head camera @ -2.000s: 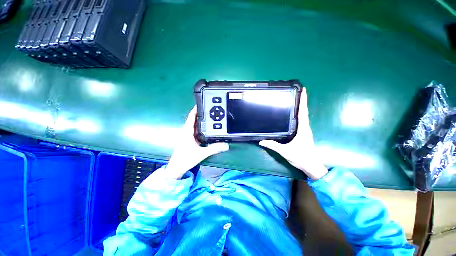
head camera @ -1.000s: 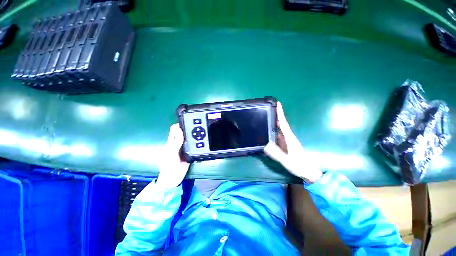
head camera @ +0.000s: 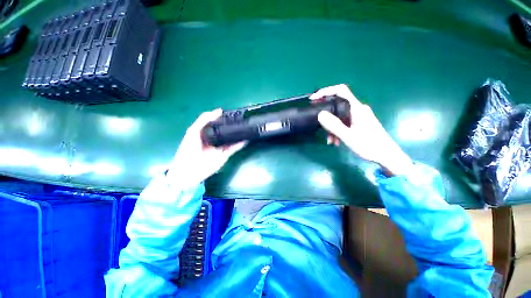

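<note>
A handheld device (head camera: pixel 276 121) in its black protective frame is held above the green bench, in front of my body. It is tipped so its long black edge with a small light patch faces me. The screen face shows only as a thin dark strip. It is slightly blurred and its right end is higher. My left hand (head camera: pixel 201 145) grips its left end. My right hand (head camera: pixel 355 125) grips its right end, with fingers over the top and thumb on the near edge.
Stacked dark units (head camera: pixel 93 52) stand at the back left of the bench (head camera: pixel 279 58). Black bundles in clear plastic bags (head camera: pixel 498 145) lie at the right. Blue totes (head camera: pixel 75 244), one holding ribbed black parts (head camera: pixel 195 244), and cardboard cartons (head camera: pixel 378 238) are below the bench edge. Small dark units sit at both far corners.
The device has turned from screen-up to edge-on and risen slightly, its right end tilted up. Both hands still hold its ends; my right hand now wraps over the top.
</note>
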